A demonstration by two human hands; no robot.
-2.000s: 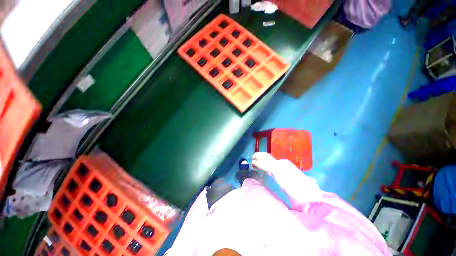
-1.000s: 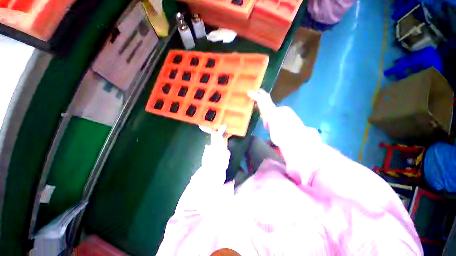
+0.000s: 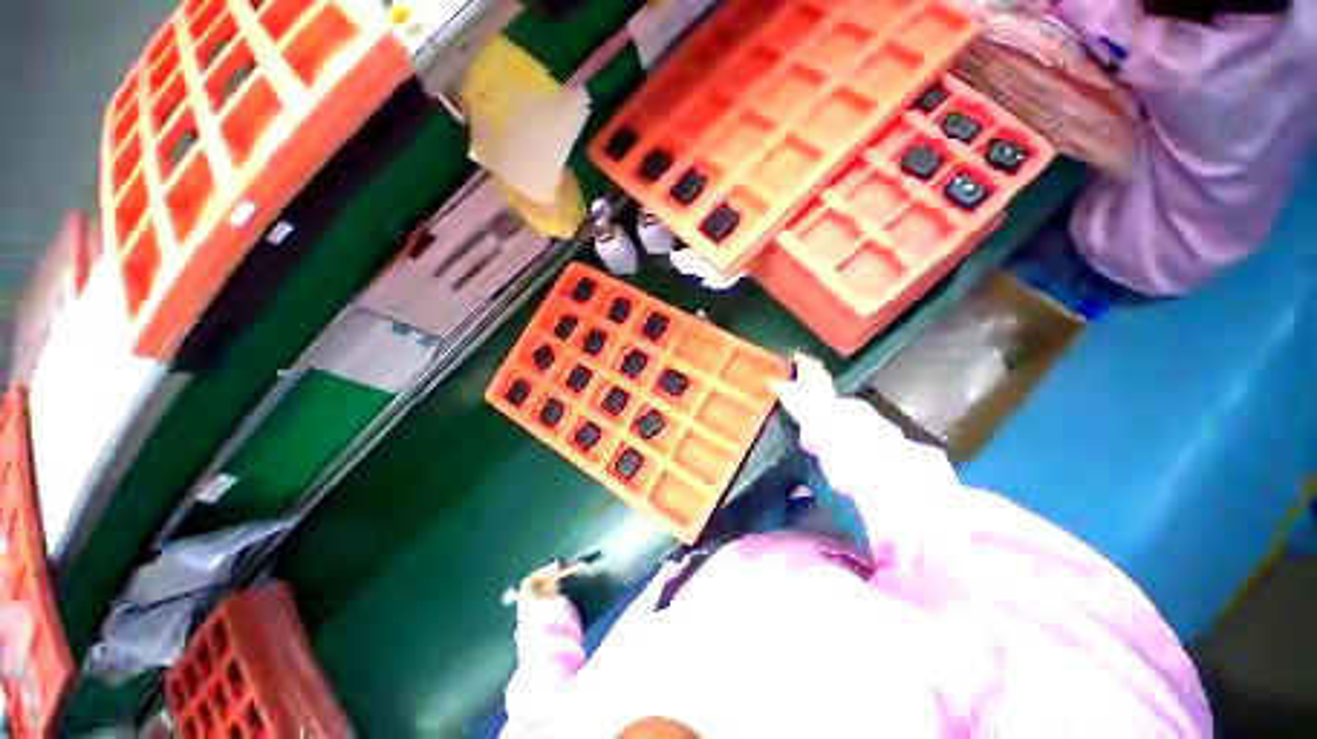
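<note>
An orange tray point(image 3: 705, 484) lies on the green bench in front of me. Black units point(image 3: 615, 400) fill most of its pockets, and the pockets along its right side are empty. My right hand point(image 3: 803, 384), in a pale glove, holds the tray's right corner. My left hand point(image 3: 543, 583) is apart from the tray, over the bench at lower left. A small dark, thin shape shows at its fingertips, too blurred to tell if it is held.
Stacked orange trays point(image 3: 855, 296) stand beyond, the top one slanted. Two white bottles point(image 3: 614, 248) and a white wipe point(image 3: 703, 269) are beside them. Another person in pink point(image 3: 1199, 145) is at upper right. More trays are at lower left point(image 3: 275, 650) and on the upper-left shelf point(image 3: 289, 159).
The view has swung to show more of the far stack and the person. My left hand has left the tray's near edge and moved down-left. My right hand remains at the tray.
</note>
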